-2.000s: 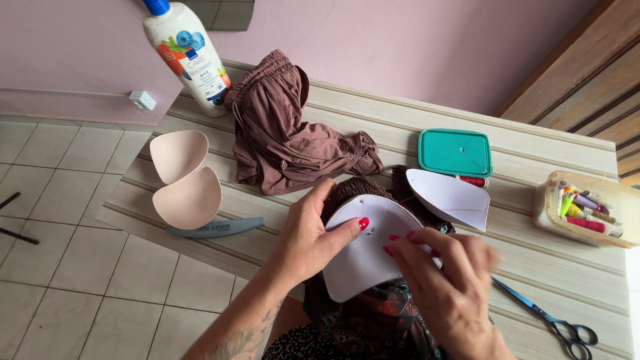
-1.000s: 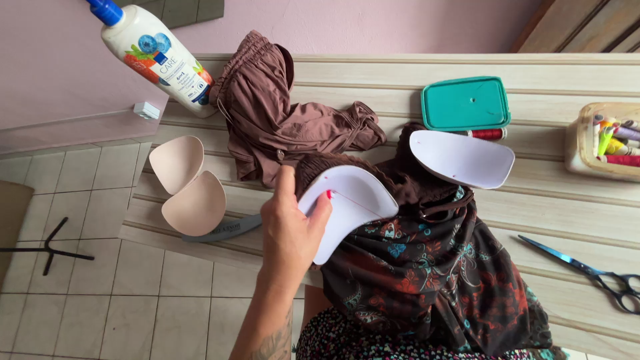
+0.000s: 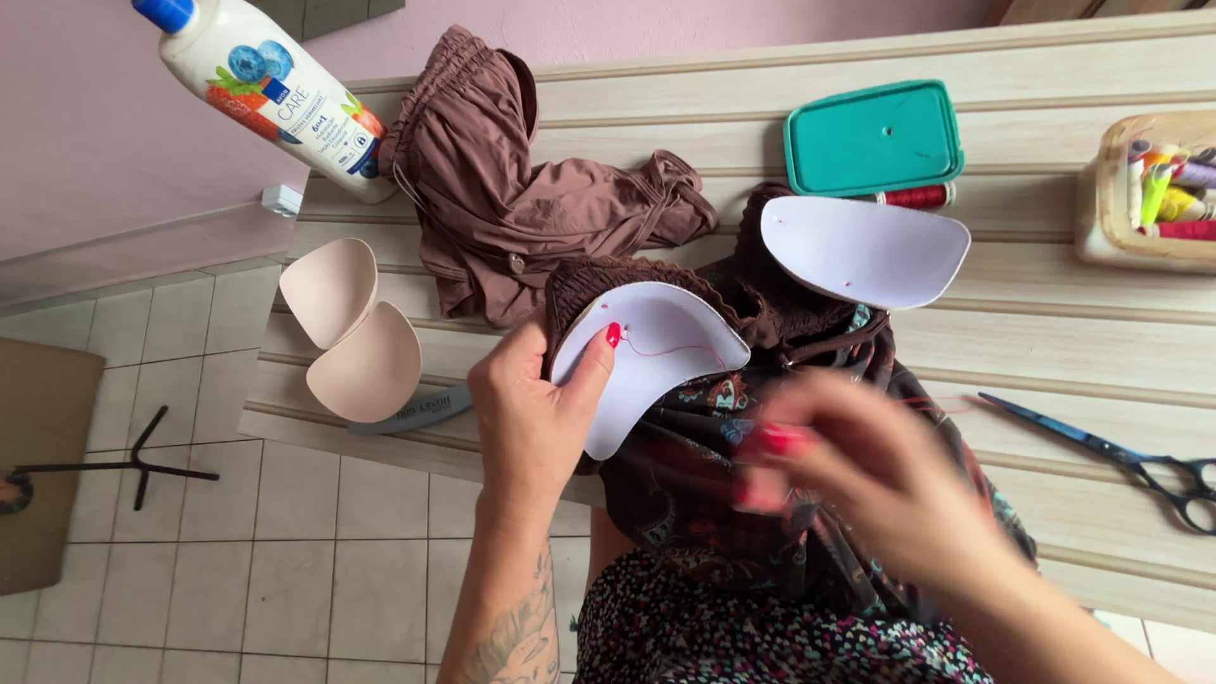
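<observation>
My left hand [image 3: 537, 408] grips a white bra cup pad [image 3: 655, 328] together with the shirred brown edge of a dark printed garment [image 3: 684, 475], thumb on the pad's face. Red thread runs across that pad near small red stitches. My right hand [image 3: 836, 465] is blurred over the garment, its fingertips drawn together; whether a needle is between them cannot be told. A second white pad [image 3: 864, 252] lies on the garment's other brown cup and has small red marks. More red thread shows between my right hand and the blue scissors [image 3: 1092, 442].
Beige pads [image 3: 366, 366] and a grey nail file [image 3: 413, 413] lie at the table's left edge. Behind are a lotion bottle [image 3: 275, 95], a brown garment [image 3: 570, 204], a teal lid [image 3: 874, 138] and a red thread spool [image 3: 917, 197]. A thread box [image 3: 1102, 204] stands right.
My right hand, at the pad two seconds ago and out of view one second ago, is back in view over the garment. My left hand still holds the pad.
</observation>
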